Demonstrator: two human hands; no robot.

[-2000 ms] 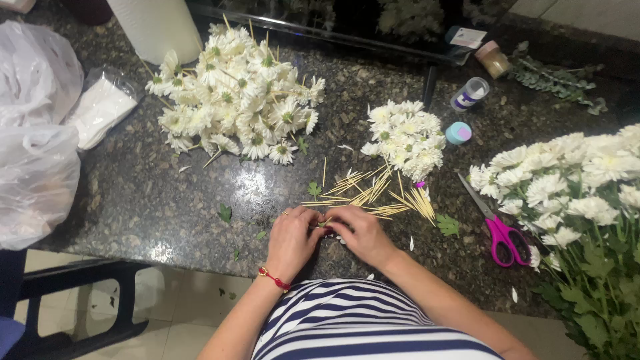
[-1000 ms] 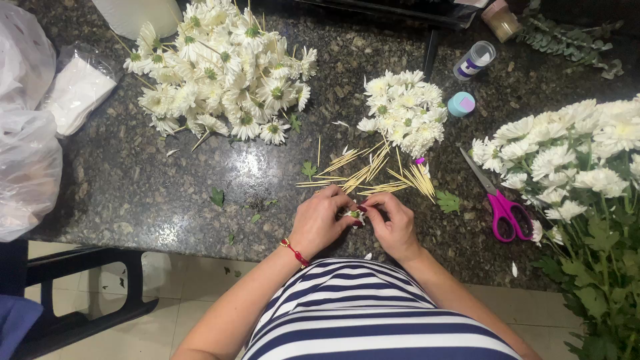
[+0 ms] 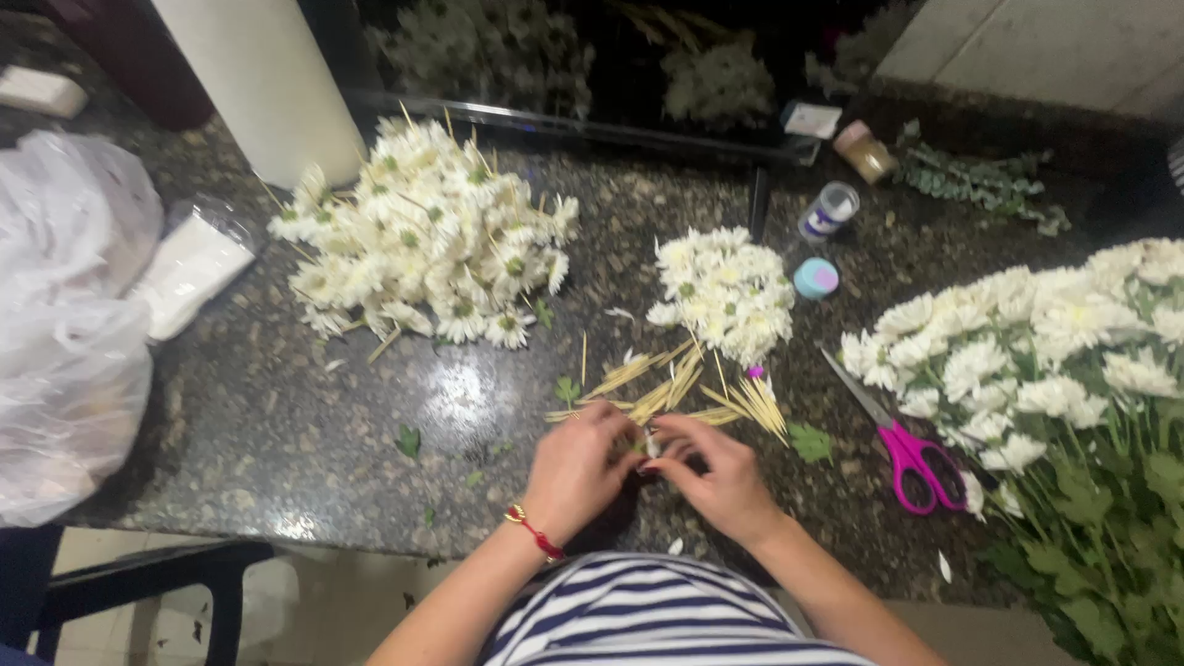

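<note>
My left hand (image 3: 585, 472), with a red bracelet at its wrist, and my right hand (image 3: 708, 472) meet over the granite counter's near part. Between their fingertips is a small white flower (image 3: 652, 444), mostly hidden. Just beyond the fingers lie scattered wooden toothpicks (image 3: 671, 388). A small pile of white flower heads (image 3: 726, 291) is behind the toothpicks. The larger pile of white flower heads (image 3: 435, 240), with toothpicks sticking out, lies to the left. Scissors with pink handles (image 3: 911, 462) rest to the right, beside a bunch of long-stemmed white chrysanthemums (image 3: 1064, 333).
White plastic bags (image 3: 69, 324) and a packet of white napkins (image 3: 190, 268) are at the left, near a white paper roll (image 3: 264, 92). A small clear jar (image 3: 831, 211), a blue lid (image 3: 816, 277), a pink-capped bottle (image 3: 865, 151) and a green sprig (image 3: 980, 176) are at the back right.
Both hands stay together at the near part of the counter, their fingers shifted around the small flower. The camera view has moved slightly.
</note>
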